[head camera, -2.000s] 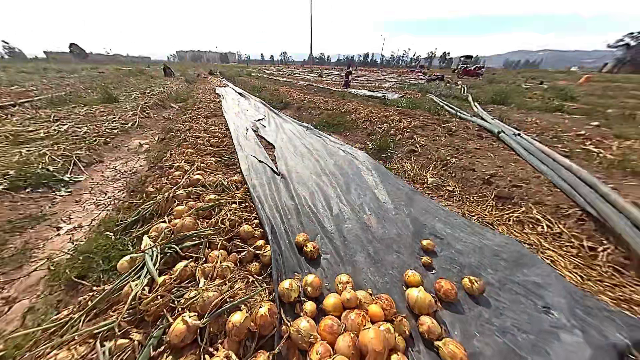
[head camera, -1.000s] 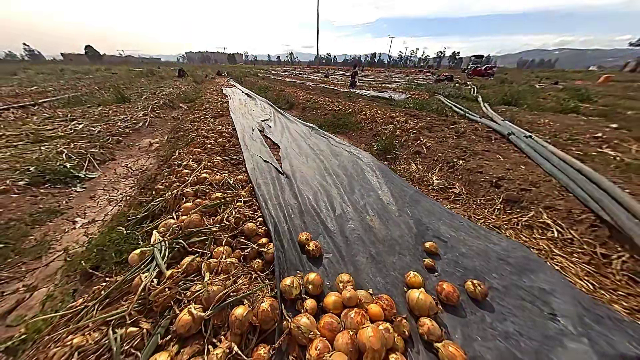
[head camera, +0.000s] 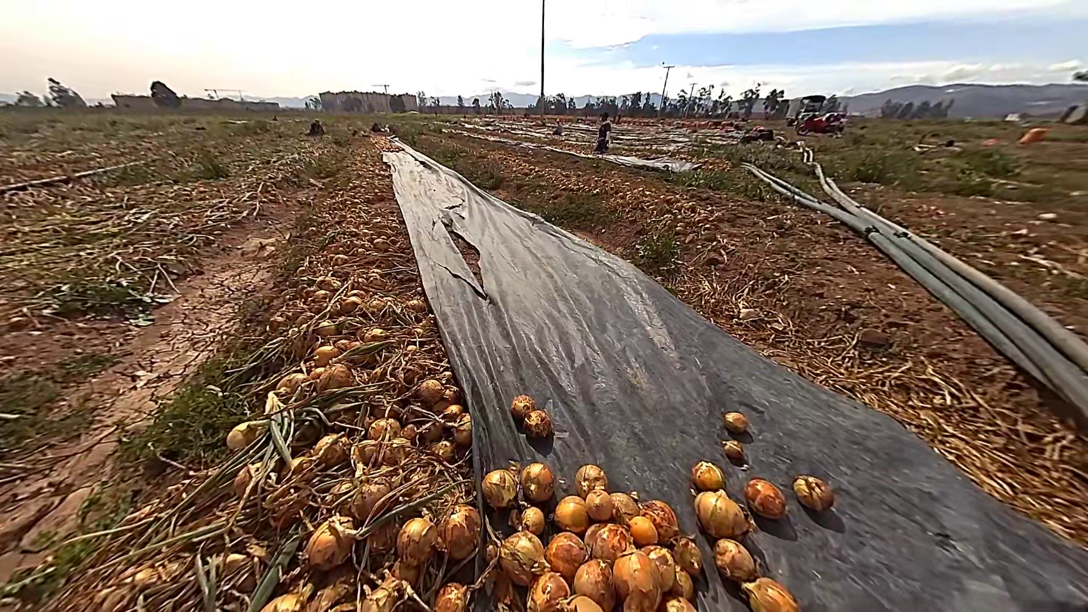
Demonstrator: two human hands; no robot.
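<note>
Neither of my hands shows in the head view. A long dark plastic sheet [head camera: 595, 340] runs over the ground from the bottom right toward the far field. Loose yellow onions [head camera: 608, 540] lie heaped on its near end. A single onion [head camera: 813, 492] rests apart at the right of the heap, and a pair of onions [head camera: 537, 423] sits above it. Left of the sheet, a row of onions with dry stalks [head camera: 374, 425] covers the soil.
Long pipes or hoses [head camera: 952, 276] lie along the right. Cracked soil [head camera: 183, 365] forms a furrow at the left. A person [head camera: 603, 134] is far off near more sheets, and a red vehicle [head camera: 820, 123] stands at the back right. A tall pole [head camera: 542, 59] rises beyond.
The view has tilted slightly and shows more sky. The onions on the sheet lie in the same arrangement, and no hand appears in any frame.
</note>
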